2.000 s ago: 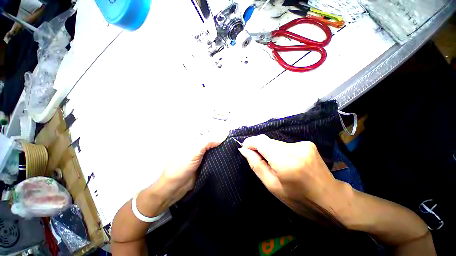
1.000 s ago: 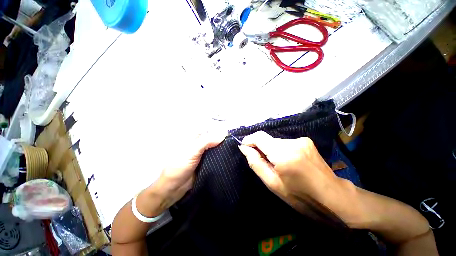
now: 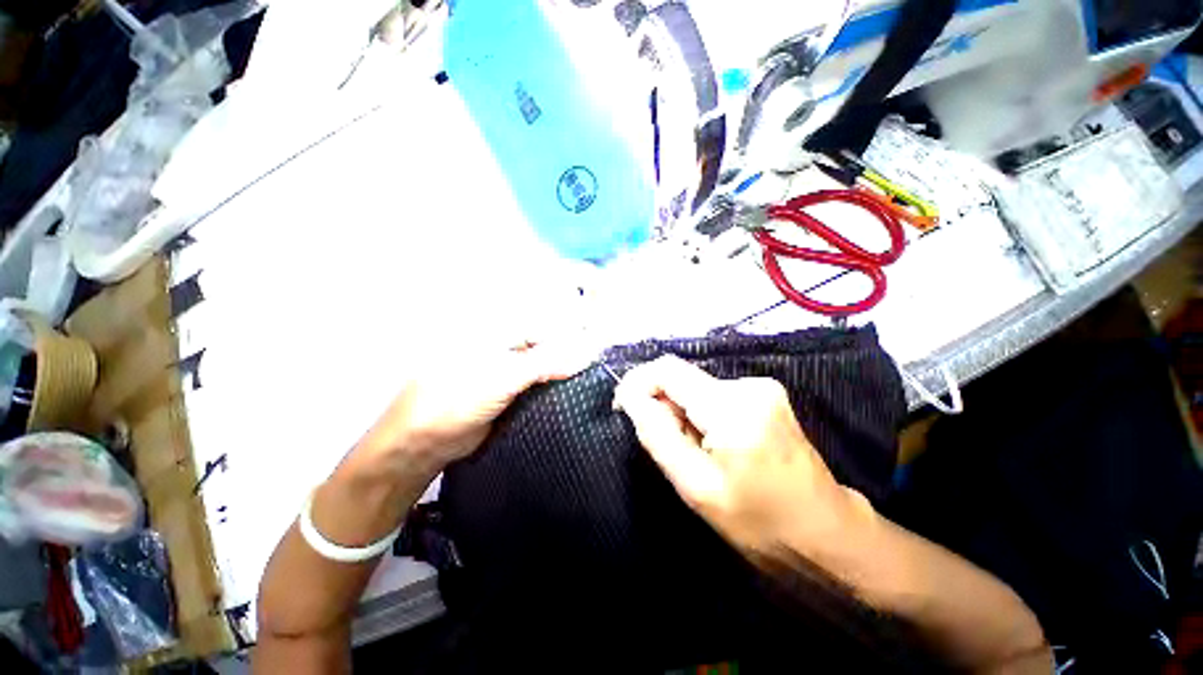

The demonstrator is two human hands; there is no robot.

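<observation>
A black, finely striped garment piece [image 3: 554, 488] lies over the table's front edge and hangs toward my lap. My left hand [image 3: 455, 396] holds its upper edge, with a white bangle on the wrist. My right hand [image 3: 732, 455] is just right of it, fingers pinched at the edge on a thin pale tip, perhaps a needle; the rest of it is hidden in the fingers. A white cord loop [image 3: 934, 390] shows at the garment's right end.
Red-handled scissors [image 3: 834, 251] lie behind the garment, near a yellow-orange tool [image 3: 897, 195]. A light blue padded object [image 3: 554, 145] hangs by the machine head [image 3: 976, 79]. Cardboard [image 3: 139, 350], a tape roll [image 3: 63, 380] and plastic bags are at the left.
The view has tilted up, showing more of the blue object and machine head. Both hands remain at the garment edge, which now looks more spread out.
</observation>
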